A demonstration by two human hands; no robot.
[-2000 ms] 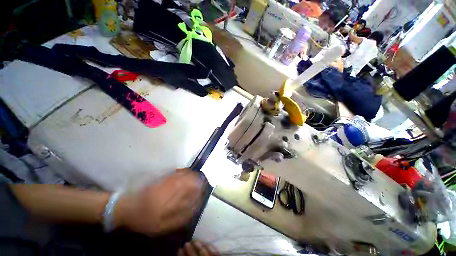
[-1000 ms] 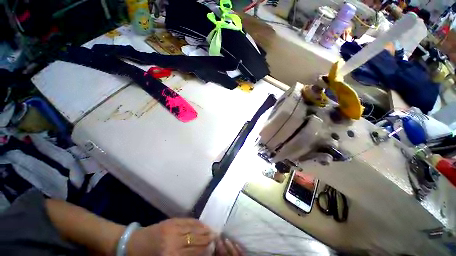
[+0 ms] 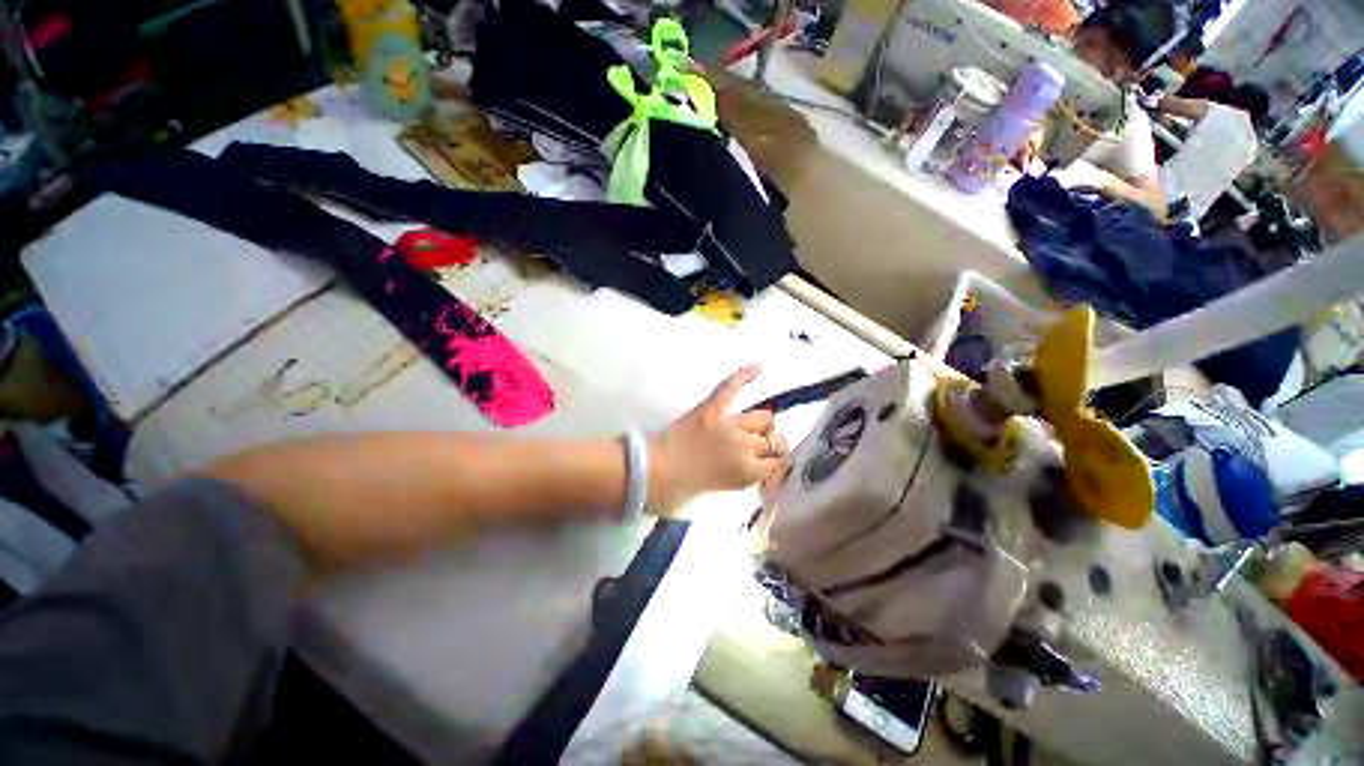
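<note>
A black strip (image 3: 621,636) with a white strip (image 3: 658,621) beside it runs from the bottom edge up to the sewing machine head (image 3: 883,509). My left hand (image 3: 718,452) lies over the strips just left of the head, thumb apart, fingertips against the head's side. A dark strip end shows beyond it. The head hides the needle and presser foot. A blurred skin-toned patch at the bottom edge may be my right hand; its fingers cannot be made out.
A black strip with a pink printed end (image 3: 501,374) and a red loop (image 3: 435,249) lie at the left. A dark bundle with a green tie (image 3: 654,112) is behind. A smartphone (image 3: 889,706) lies under the head, beside yellow blades (image 3: 1100,434). A person sits at the back right.
My left hand has moved from the bottom edge up and forward along the strips to the machine head. The view has shifted, and the head now covers more of the phone.
</note>
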